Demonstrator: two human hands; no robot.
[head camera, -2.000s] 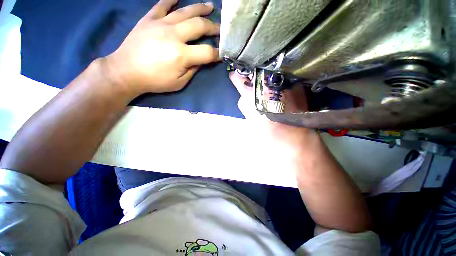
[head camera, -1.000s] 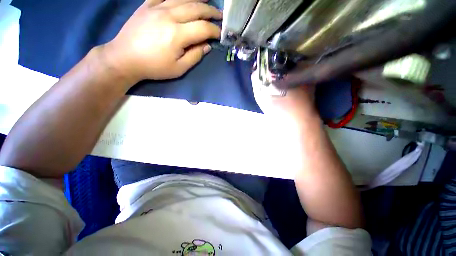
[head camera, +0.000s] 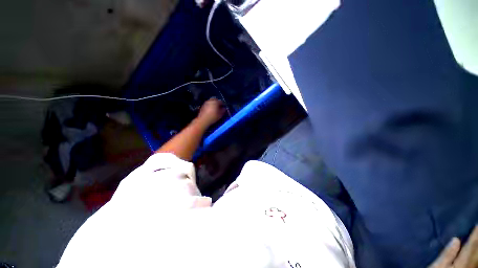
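Observation:
A blue plastic crate (head camera: 241, 116) stands low at the wearer's left, with dark pieces inside. My left hand (head camera: 212, 111) reaches down into it over the dark contents. The hand is small and blurred, and I cannot tell whether it holds anything. A large navy garment panel (head camera: 361, 104) lies on the white table (head camera: 296, 78) at the right and hangs over its edge towards the lap. My right hand (head camera: 457, 255) is at the bottom right corner by the panel, cut off by the picture's edge; only some fingers show. The sewing machine is not in view.
A thin white cable (head camera: 157, 96) runs across above the crate from the left to the table end. A heap of dark and pale cloth (head camera: 73, 144) lies on the floor at the left, with something red (head camera: 97, 193) near it. The table's left end overhangs the crate.
The view has swung left, away from the machine. My left hand has left the panel on the table and is down in the crate. My right hand is no longer under the machine head.

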